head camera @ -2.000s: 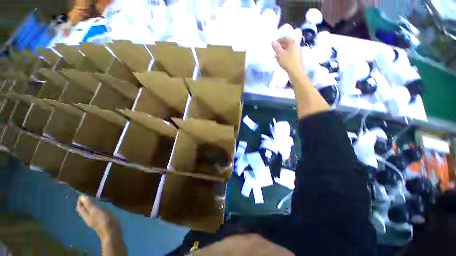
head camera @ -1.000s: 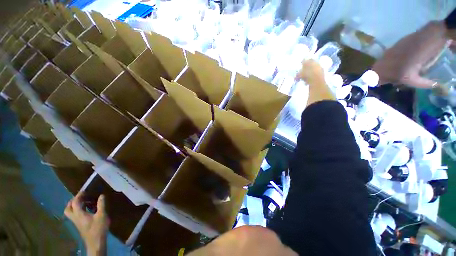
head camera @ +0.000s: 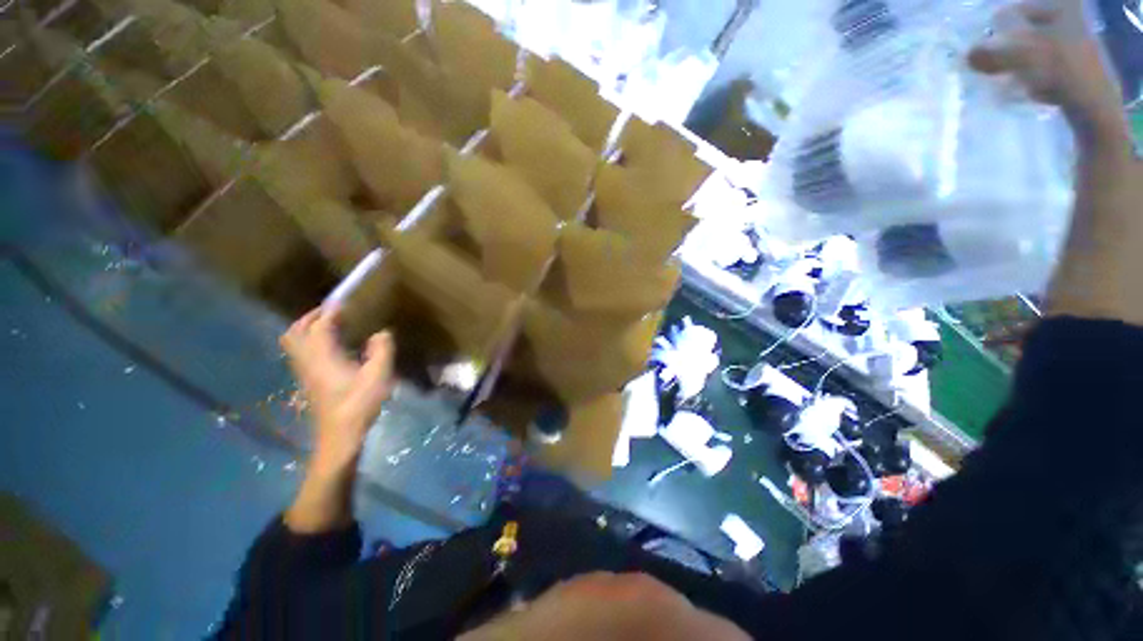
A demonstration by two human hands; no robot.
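Observation:
My right hand (head camera: 1047,63) holds a large, clear bubble bag (head camera: 934,175) by its upper part, at the upper right. White and black parts show through the bag, blurred. My left hand (head camera: 339,376) is at the near edge of the retail boxes (head camera: 364,138), its fingers at a white box wall, thumb apart from the fingers; whether it grips the wall is unclear. The boxes stand in a tight grid with brown flaps raised. A dark round thing (head camera: 549,418) shows at the nearest box.
Unbagged cameras (head camera: 846,313) with black heads and white cables lie on the bench at right. White pieces (head camera: 689,438) lie on a green surface beside the boxes. More bubble bags (head camera: 602,50) are at the far side. Blue floor (head camera: 125,413) at left.
My right hand has moved right and up and now holds a bubble bag. My left hand stays near the boxes' near edge. The view has shifted, and the other person's hand is no longer seen.

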